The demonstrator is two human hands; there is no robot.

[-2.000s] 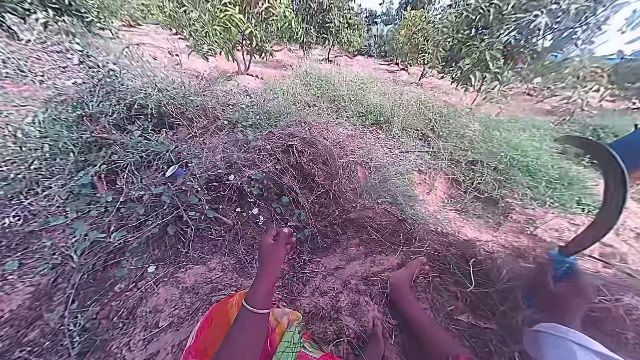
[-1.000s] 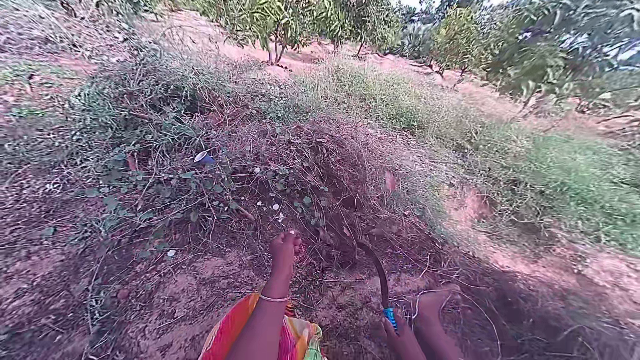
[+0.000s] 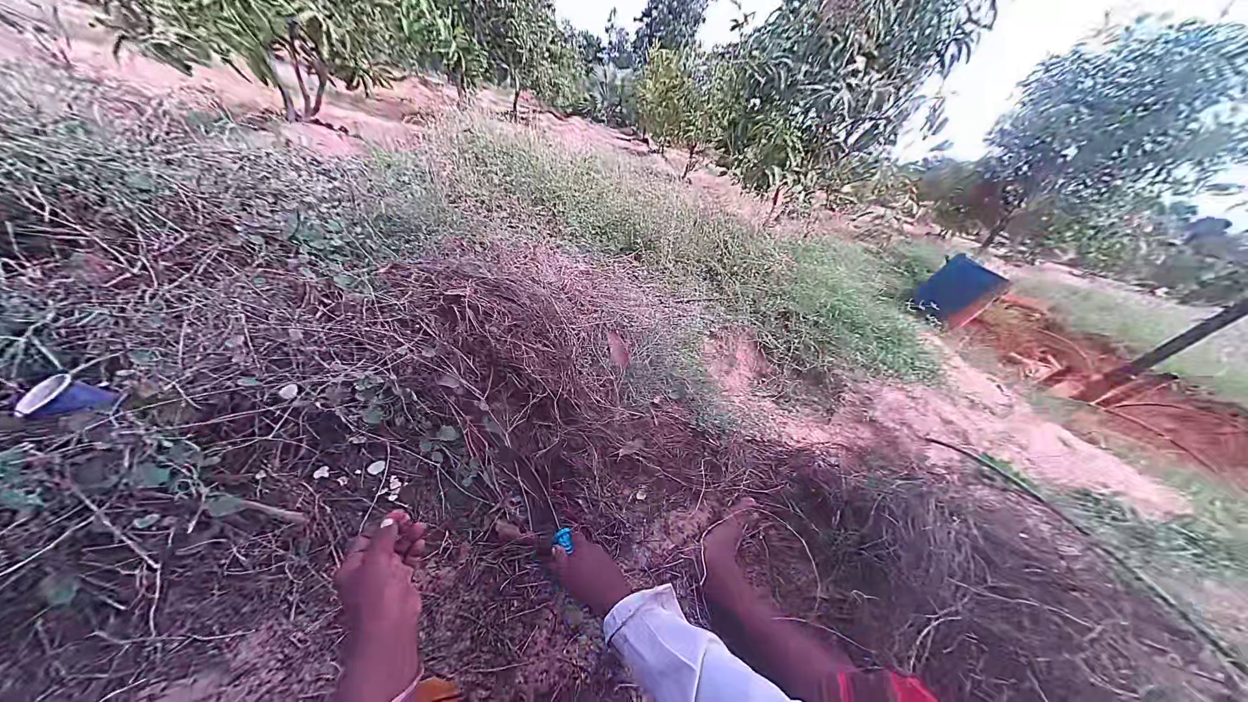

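Note:
My right hand (image 3: 588, 573), in a white sleeve, is closed around a sickle, whose blue-wrapped handle (image 3: 563, 539) shows at my fingers. The blade is mostly lost among dark stems at the foot of a heap of dry weeds (image 3: 507, 361). To the left, my left hand (image 3: 382, 575) is held low over the ground with its fingers curled; whether a thin stem lies between them cannot be made out. Small pale leaves or bits (image 3: 376, 468) lie just above it. A bare foot (image 3: 726, 546) rests on the soil to the right of my right hand.
A blue cup-like object (image 3: 66, 397) lies in green creepers at the left. A thin dark hose or stem (image 3: 1063, 517) crosses the right side. Farther back stand a dark blue panel-like object (image 3: 960, 286), a slanting pole (image 3: 1170, 346) by reddish soil, green grass and leafy trees (image 3: 829, 88).
The sickle, raised at the right two seconds ago, came down to the base of the weeds and is now nearer my left hand. The view has swung right.

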